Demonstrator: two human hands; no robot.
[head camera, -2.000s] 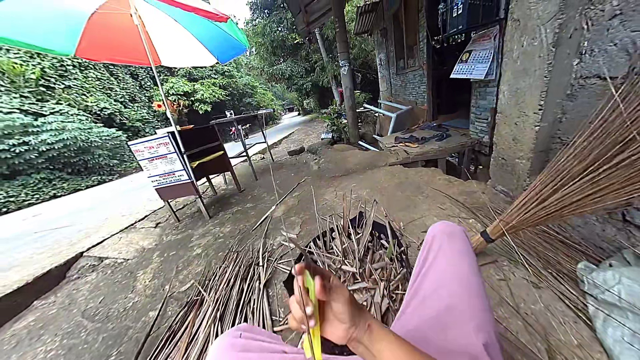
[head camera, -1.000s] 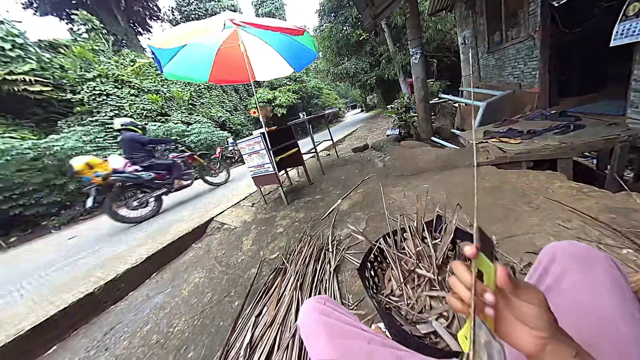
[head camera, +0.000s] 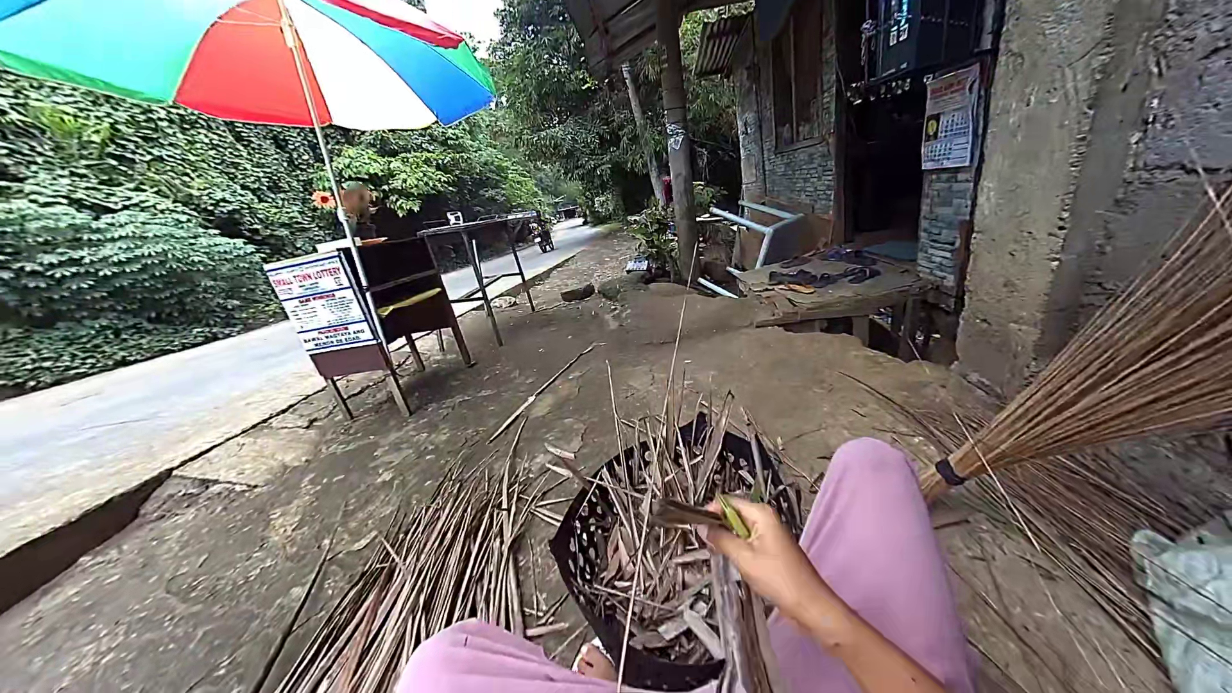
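My right hand (head camera: 765, 558) reaches in from the lower right over a black perforated plastic basket (head camera: 576, 553). Its fingers are closed on a slim yellow-green tool (head camera: 733, 517), perhaps a knife handle; a dark flat piece beside it points left. Brown dry leaf strips (head camera: 739, 626) run from below the hand to the lower edge. Scraps of dry leaf (head camera: 630, 568) and thin sticks fill the basket, which stands between my knees. Left of it lies a heap of long dry leaf strips (head camera: 438, 558) on the ground. My left hand is out of view.
A stick broom (head camera: 1088, 375) slants in at the right, over more thin sticks (head camera: 1088, 510) and near a pale plastic sack (head camera: 1189, 597). Ahead are a low wooden platform (head camera: 837, 300), a signboard (head camera: 325, 306) under a striped umbrella (head camera: 318, 58), and a road with a distant motorcycle (head camera: 544, 238).
The upright strip before my right hand one second ago is no longer held upright there. The nearby motorcycle and rider on the road are out of view. The view has swung right.
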